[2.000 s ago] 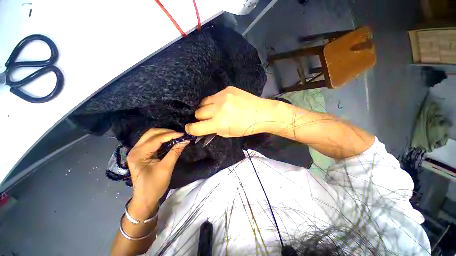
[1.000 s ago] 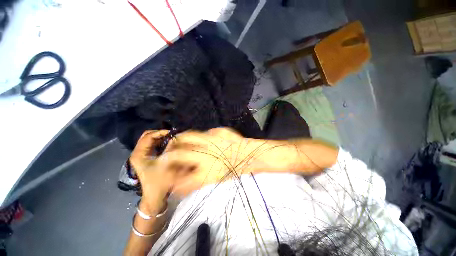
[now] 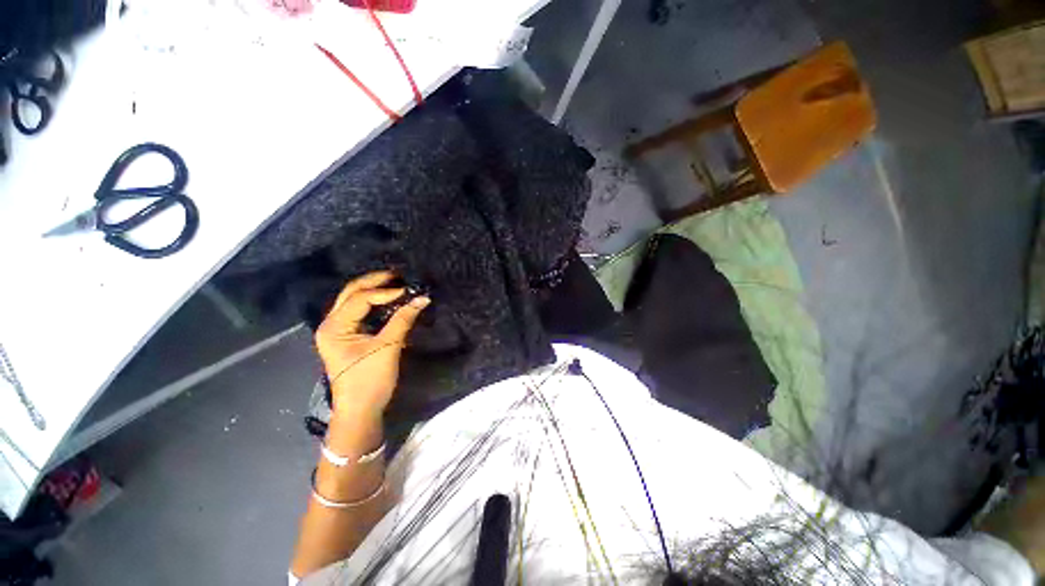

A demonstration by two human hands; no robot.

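A black nubby garment (image 3: 447, 195) lies bunched over my lap and against the table edge. My left hand (image 3: 372, 332), with two bangles at the wrist, pinches a glinting dark beaded trim (image 3: 403, 300) at the garment's edge between thumb and fingers. No needle can be made out. My right hand is out of the picture; only blurred skin beyond the white sleeve shows at the lower right edge.
Black-handled scissors (image 3: 149, 204) lie on the white table (image 3: 241, 137). Second scissors (image 3: 37, 92) lie at the far left. A red cord (image 3: 395, 52) runs to the garment. A pale chain (image 3: 21, 387) lies near the table corner. A wooden stool (image 3: 808, 115) stands right.
My right hand has left the garment, crossed over my left hand, and swung out past the right edge. My left hand still pinches the trim. The view has shifted, showing more of the table.
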